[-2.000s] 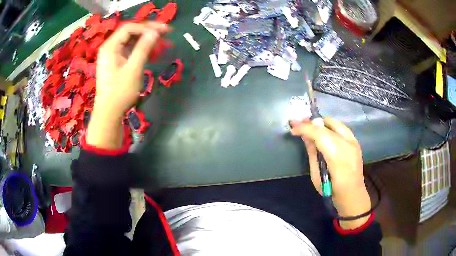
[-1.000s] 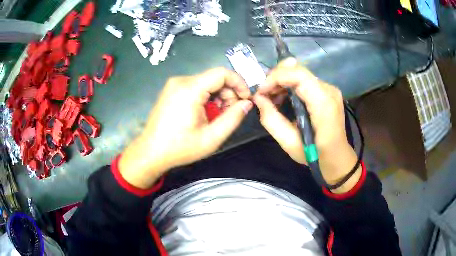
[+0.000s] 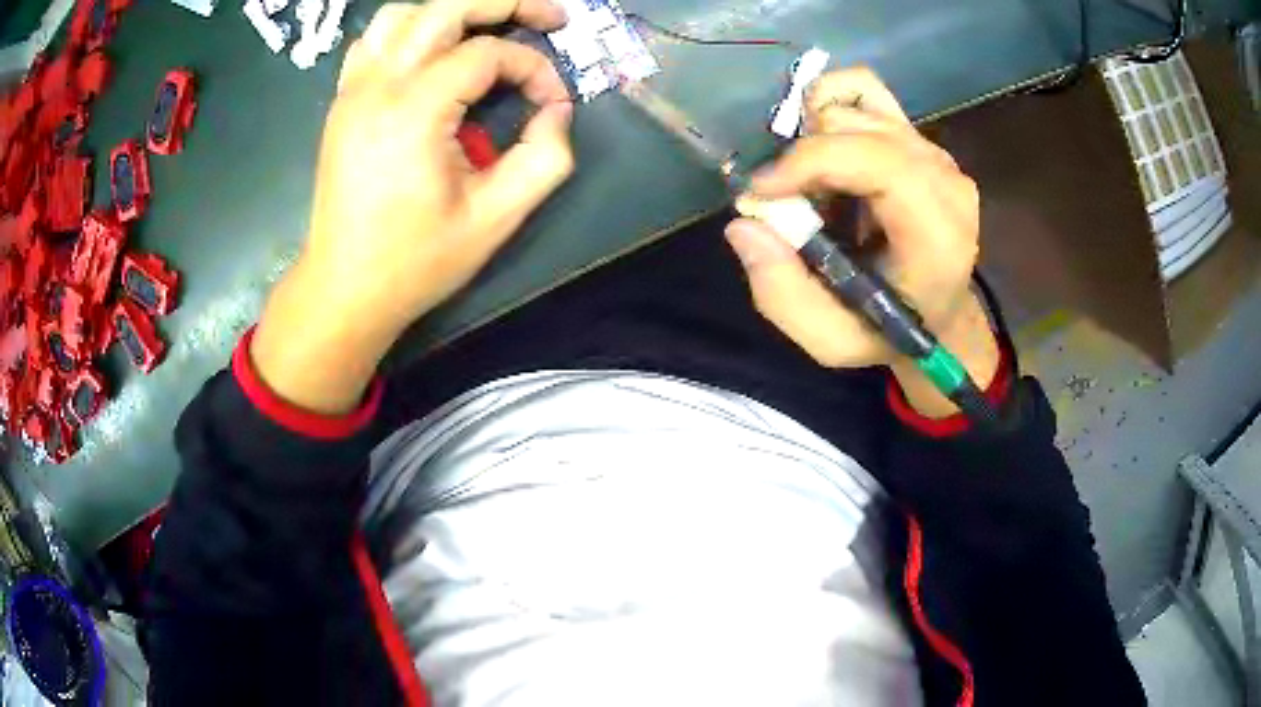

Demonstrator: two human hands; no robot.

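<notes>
My right hand (image 3: 871, 228) holds the soldering iron (image 3: 864, 287), its metal tip pointing up-left and meeting the edge of a circuit board (image 3: 604, 49). A small white piece (image 3: 798, 91) shows at the fingertips of my right hand, with a thin dark-red wire running from it towards the board. My left hand (image 3: 429, 180) is beside the board, its fingertips at the board's left edge. A red housing (image 3: 479, 144) is in my left hand, mostly hidden by the fingers.
A heap of red housings (image 3: 90, 249) lies at the left. Pale pieces (image 3: 297, 28) lie at the top left. A blue-rimmed basket (image 3: 53, 638) is at the lower left. A brown box (image 3: 1065, 207) with pale gridded sheets (image 3: 1173, 152) stands below the bench edge at right.
My left hand reached to the red heap, then came back with a red housing. My right hand has brought the iron's tip down to the board. The view has shifted, so the black pad is out of sight.
</notes>
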